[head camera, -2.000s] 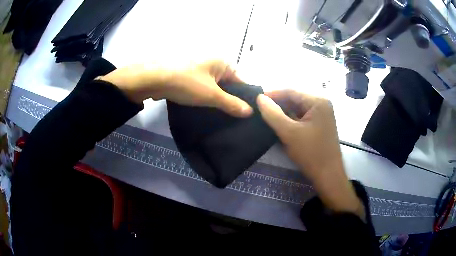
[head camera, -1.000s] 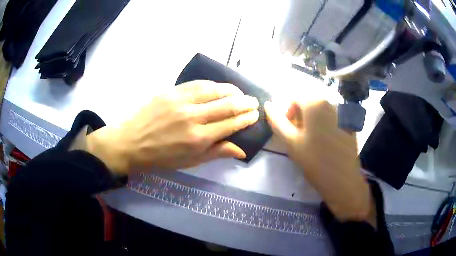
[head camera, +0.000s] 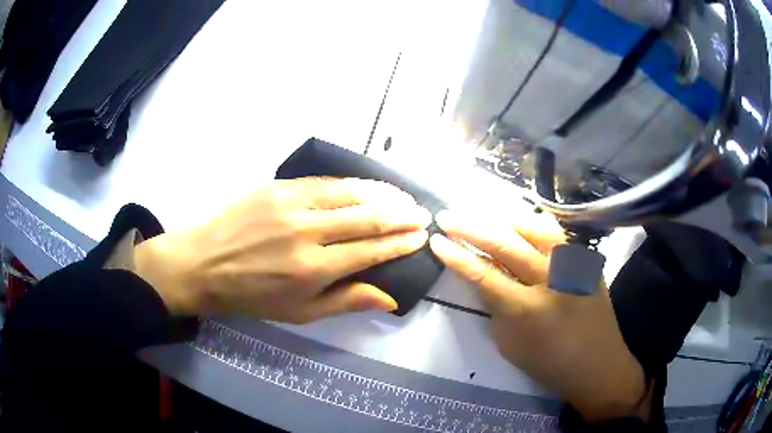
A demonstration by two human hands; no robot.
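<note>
A black cut piece (head camera: 326, 161) lies folded flat on the white machine table, left of the needle area. My left hand (head camera: 296, 245) lies flat over it with fingers together, pressing it down. My right hand (head camera: 525, 296) has its fingertips at the piece's right edge, close to my left fingertips. The sewing machine head (head camera: 592, 110) is above and behind my right hand, and its grey tension knob (head camera: 576, 269) overlaps that hand in view. The needle tip is lost in glare.
A stack of cut pieces (head camera: 127, 72) lies at the upper left, with other black fabric (head camera: 42, 51) beyond it. Finished pieces (head camera: 677, 287) lie right of my right hand. A ruler (head camera: 322, 385) runs along the front edge. Snips (head camera: 745, 397) are at the far right.
The piece went from being held up between both hands to lying flat under my left hand. Both hands then shifted lower in view as the machine head came to look larger and nearer.
</note>
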